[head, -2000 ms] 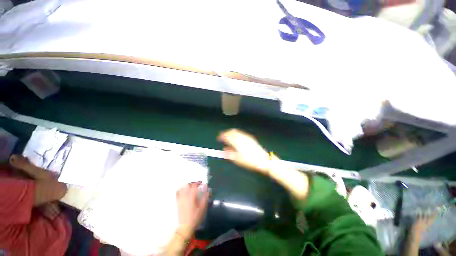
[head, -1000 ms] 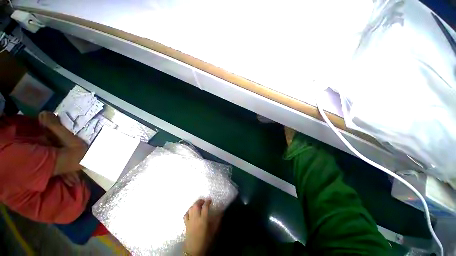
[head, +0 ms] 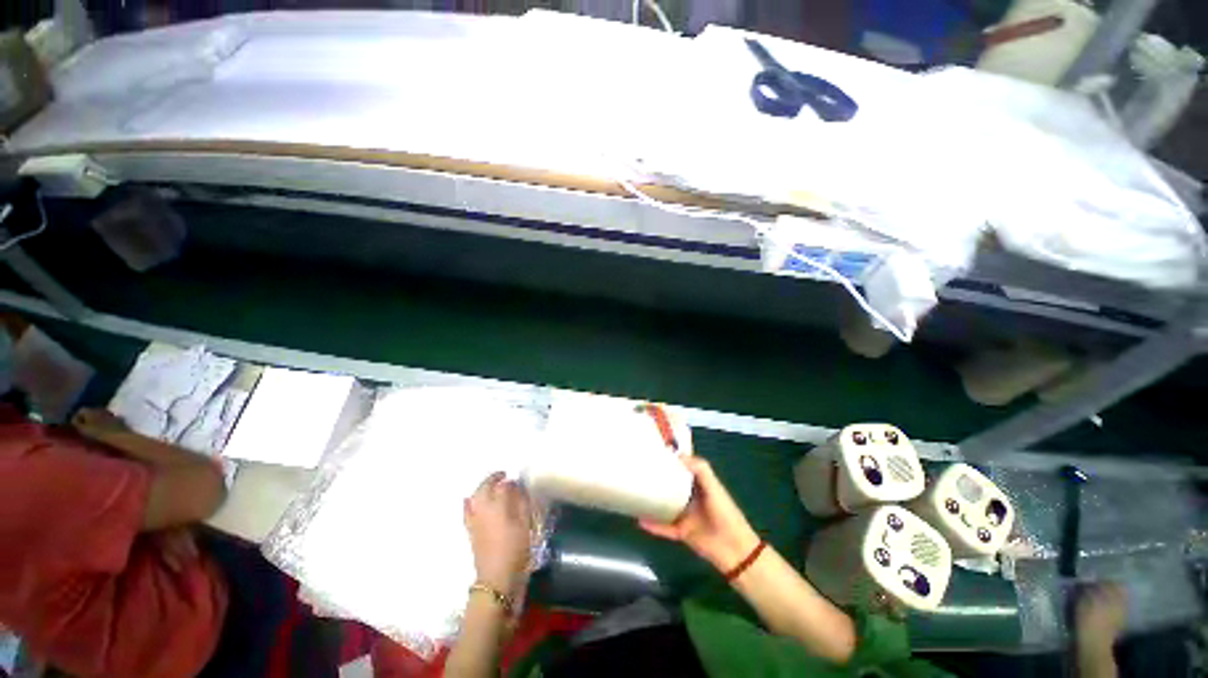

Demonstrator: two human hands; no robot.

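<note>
My right hand holds a cream speaker on its side, its orange-brown strap facing the hand. The speaker's other end is at the right edge of the bubble bag stack, which glares white. My left hand rests on the stack's right part, beside the speaker; whether its fingers grip a bag cannot be seen. Three more cream speakers stand on the green worktop to the right: one at the back, one in front and one at the right, dark round parts facing up.
The white-covered shelf runs above the green belt, with scissors on it and a power strip at its edge. A person in red sits at left beside white boxes. Another person's hand is at far right.
My right hand has come back from the belt and now holds a speaker at the stack. The view has swung, and the three standing speakers at right now show. My left hand is still at the stack.
</note>
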